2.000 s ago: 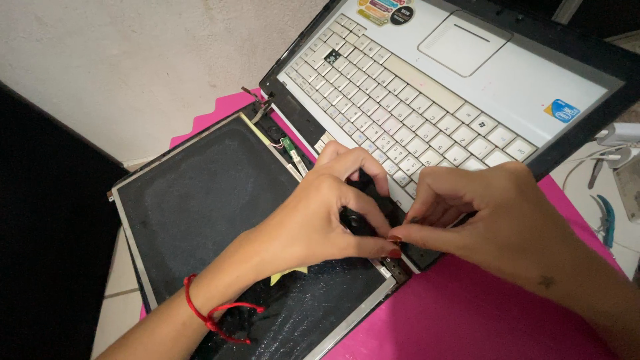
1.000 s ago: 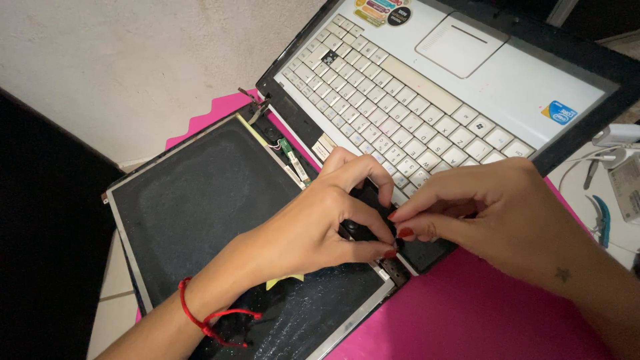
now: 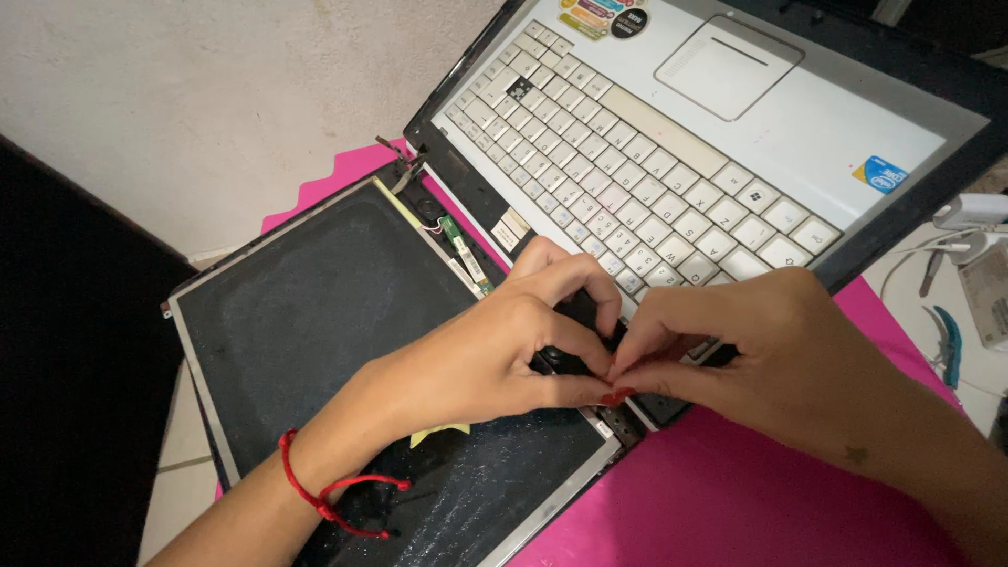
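Note:
An opened laptop lies on a pink mat, its white keyboard base [image 3: 630, 181] at the upper right and its bare LCD panel [image 3: 315, 283] at the lower left. Across the panel reaches my left hand [image 3: 504, 339], wearing a red cord bracelet [image 3: 315, 504] at the wrist. My right hand [image 3: 732, 346] comes in over the keyboard's near corner. Thumbs and index fingertips of both hands meet by the hinge [image 3: 622, 425] between panel and base; whatever they pinch is hidden. A small green circuit board [image 3: 465, 252] sits along the panel's edge, and a yellow piece [image 3: 439, 431] shows under my left hand.
The pink mat [image 3: 709, 496] reaches past the laptop's near edge. On the white surface at the right lie blue-handled pliers [image 3: 950, 346], tweezers [image 3: 932, 272], a white charger [image 3: 972, 211] and cables. A pale wall [image 3: 197, 102] rises behind, beside a dark surface [image 3: 71, 354] at the left.
My right hand's thumb and index finger have closed in against my left fingertips by the hinge. The laptop stays in place.

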